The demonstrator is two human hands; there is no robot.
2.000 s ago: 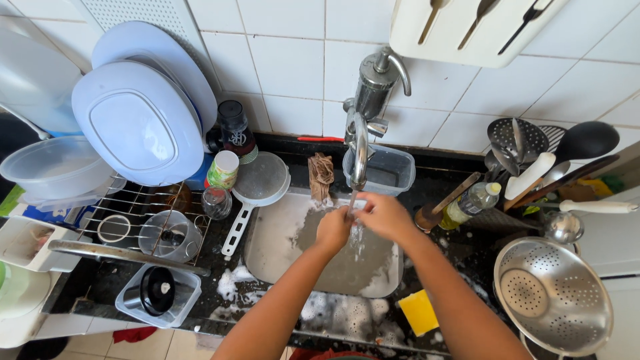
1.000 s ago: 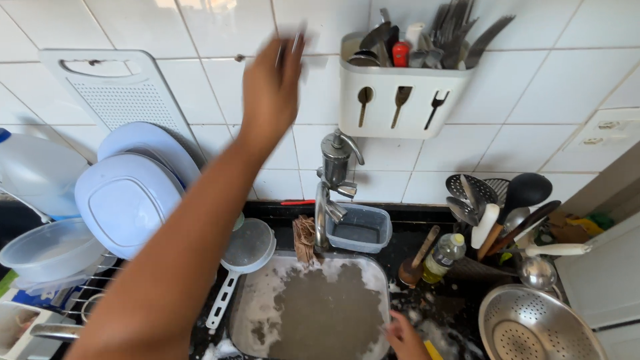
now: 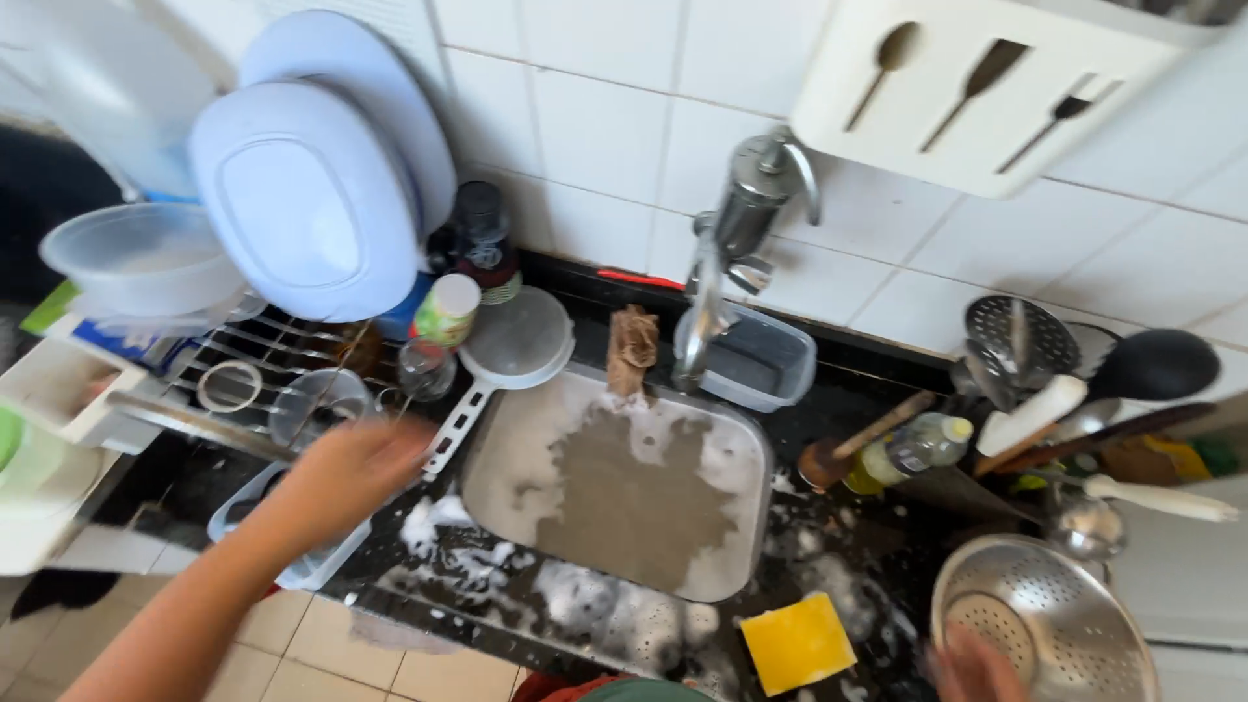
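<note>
My left hand [image 3: 366,463], blurred, is over the near edge of the wire dish rack [image 3: 278,356], beside the white slotted handle of a strainer [image 3: 517,336]; whether it holds anything cannot be made out. At the lower right, my right hand [image 3: 975,668] is blurred and partly cut off, in front of the steel colander [image 3: 1063,595]. Between the hands lies the sink [image 3: 765,487], filled with greyish water and suds. A yellow sponge [image 3: 798,643] rests on the foamy black counter. The metal faucet [image 3: 707,312] reaches over the sink's back edge.
Blue-white plates [image 3: 292,195] stand upright in the rack. A plastic tub [image 3: 751,356] sits behind the faucet. An oil bottle [image 3: 912,453], a wooden pestle in a mortar [image 3: 829,463] and several ladles stand at right. A white cutlery holder [image 3: 960,88] hangs on the tiles.
My left hand has come down from near the wall tiles to the dish rack. My right hand has moved from the sink's right side to the colander. The view has tilted downward.
</note>
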